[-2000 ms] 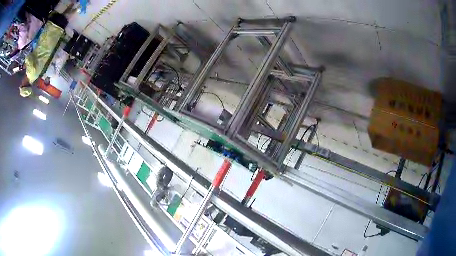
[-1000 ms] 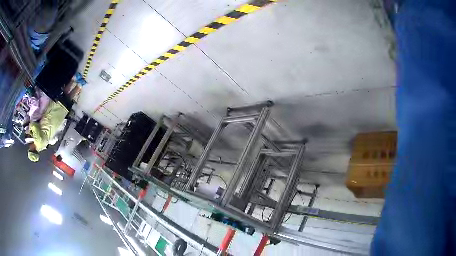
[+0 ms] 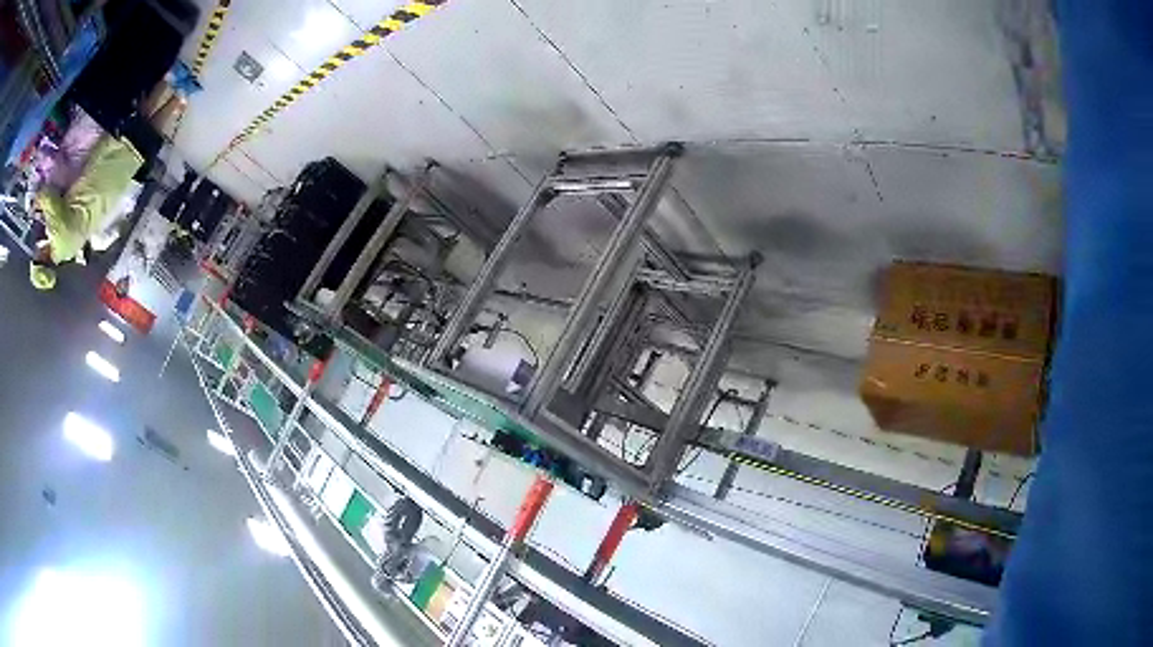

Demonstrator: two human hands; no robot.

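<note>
Neither of my hands is in the picture. A blue smock (image 3: 1103, 316) covers the right edge and hides what is behind it. The view is strongly tilted. Nearest in front are open grey aluminium frame fixtures (image 3: 607, 297) standing on a conveyor line (image 3: 809, 537) with long silver rails. A brown cardboard carton (image 3: 961, 354) with printed characters is at the right, beside the smock. Several black totes (image 3: 297, 234) stand in a row at the far end of the line, left of the frames.
A person in yellow-green clothing (image 3: 99, 196) is at the far left. Yellow-black floor tape (image 3: 341, 57) crosses the grey floor at the top. Red-orange posts (image 3: 531, 508) stand along the line. An orange-red bin (image 3: 127, 305) lies near the person. Bright ceiling lamps show lower left.
The view first swung so the scene dropped and more floor tape showed, then swung partly back up. The blue smock covers more of the right side than two seconds ago.
</note>
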